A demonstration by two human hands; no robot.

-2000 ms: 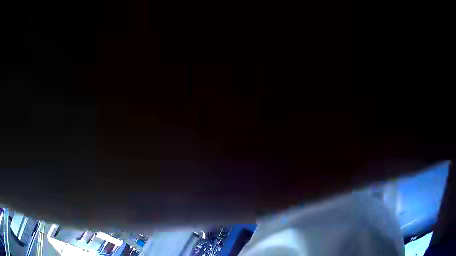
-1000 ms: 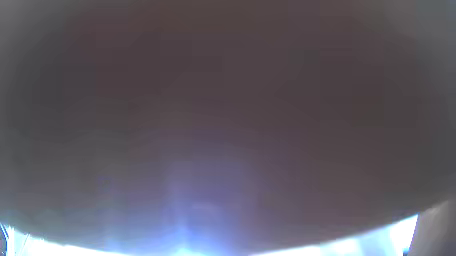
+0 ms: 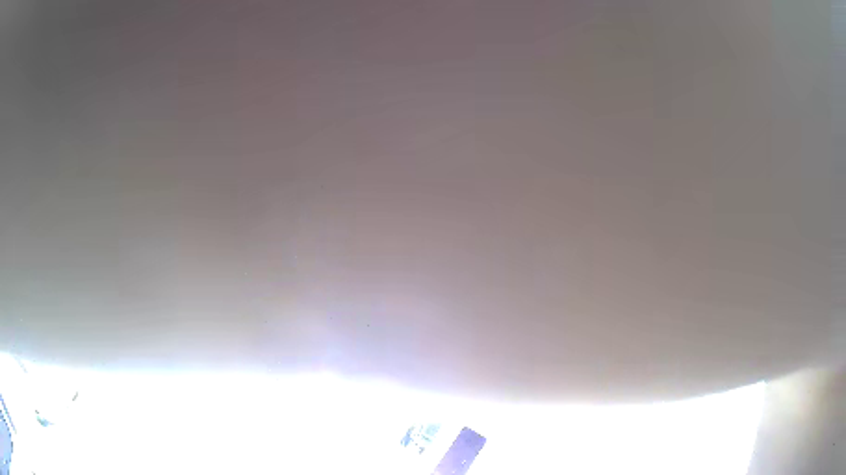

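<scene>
A large blurred grey-brown surface (image 3: 417, 204) lies very close to the lens and covers most of the view. What it is cannot be told. Below its curved lower edge there is only a thin, overexposed white strip. A small purple-grey oblong thing (image 3: 461, 451) shows at the bottom, just right of the middle, too washed out to name. Neither my left hand nor my right hand can be made out, and no held part shows.
A blurred beige shape (image 3: 805, 422) stands at the lower right edge. Faint bluish lines and a dark-edged piece (image 3: 6, 436) show at the lower left corner. A small pale detailed patch (image 3: 421, 437) lies beside the purple-grey thing.
The covering surface has gone from near black to light grey-brown. The strip under it has turned overexposed white. The machine-like shapes and the grey form seen there earlier no longer show clearly.
</scene>
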